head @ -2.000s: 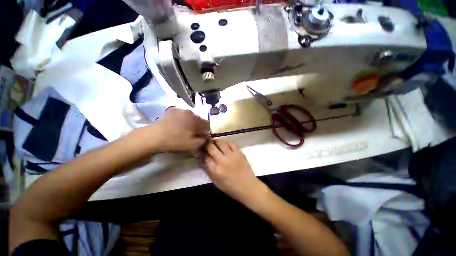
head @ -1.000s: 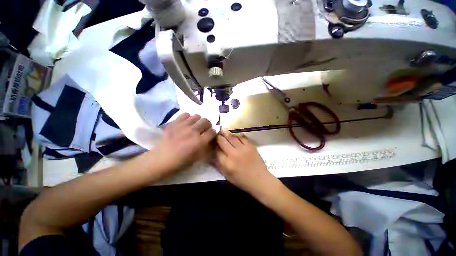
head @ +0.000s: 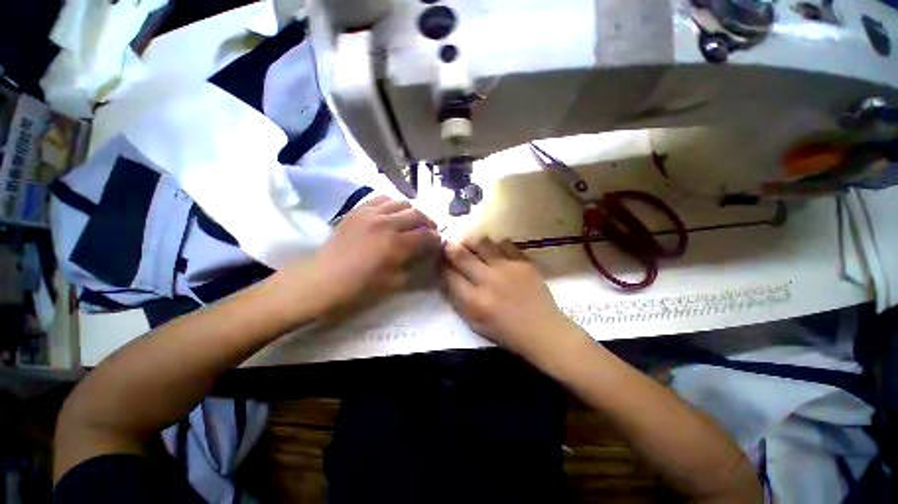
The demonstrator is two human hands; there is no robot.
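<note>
My left hand (head: 377,251) lies on the machine bed just below the presser foot (head: 460,202), fingertips at the edge of the cloth. My right hand (head: 497,287) is beside it, and the fingertips of both hands nearly meet. What is between the fingers is too small and glared to tell. White fabric (head: 222,162) runs from the upper left down to my left hand. The light grey-blue garment cloth (head: 300,94) with navy strips lies under and beside it. The sewing machine head (head: 551,74) stands over the bed.
Scissors (head: 630,236) with dark red handles lie on the bed under the arm, blades pointing up left. Grey-blue bundles hang below the table edge at right (head: 788,418) and left (head: 219,443). A printed box (head: 34,157) stands at far left.
The view has shifted closer to the machine. Both hands remain together near the needle; the right hand's fingers now lie flatter and a little farther right. The scissors have not moved on the bed.
</note>
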